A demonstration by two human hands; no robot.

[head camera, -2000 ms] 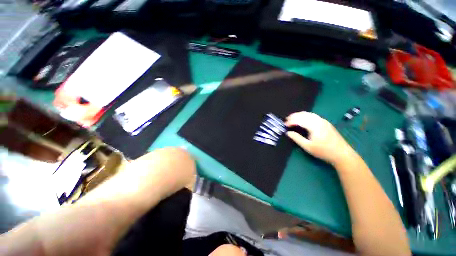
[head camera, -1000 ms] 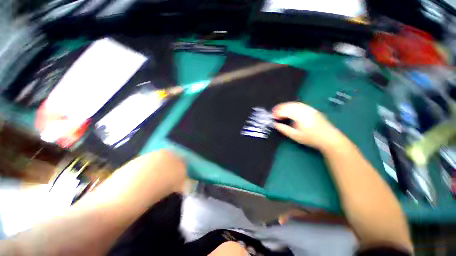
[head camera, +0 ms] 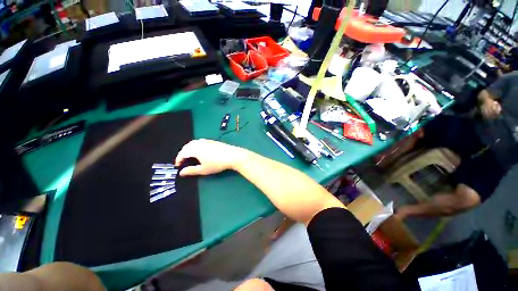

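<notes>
Several short silver-grey strips (head camera: 163, 183) lie fanned in a column on the black mat (head camera: 122, 227). My right hand (head camera: 199, 158) reaches in from the right, with its curled fingertips at the upper right end of the strips. The fingertips are close to or touching the strips; whether they pinch one cannot be told. My left hand is out of the picture; only part of the left arm shows, blurred, at the bottom left corner.
A small black part (head camera: 225, 121) lies beyond my right hand. Red bins (head camera: 247, 65), a thick black tool (head camera: 298, 144) and a red packet (head camera: 358, 129) are at back and right. A display panel (head camera: 10, 244) is at left. An open box (head camera: 397, 236) and a seated person (head camera: 463, 165) are beyond the bench.
The view has turned right, so the mat and strips appear further left and the red bins, seated person and box show. My right hand stays beside the strips.
</notes>
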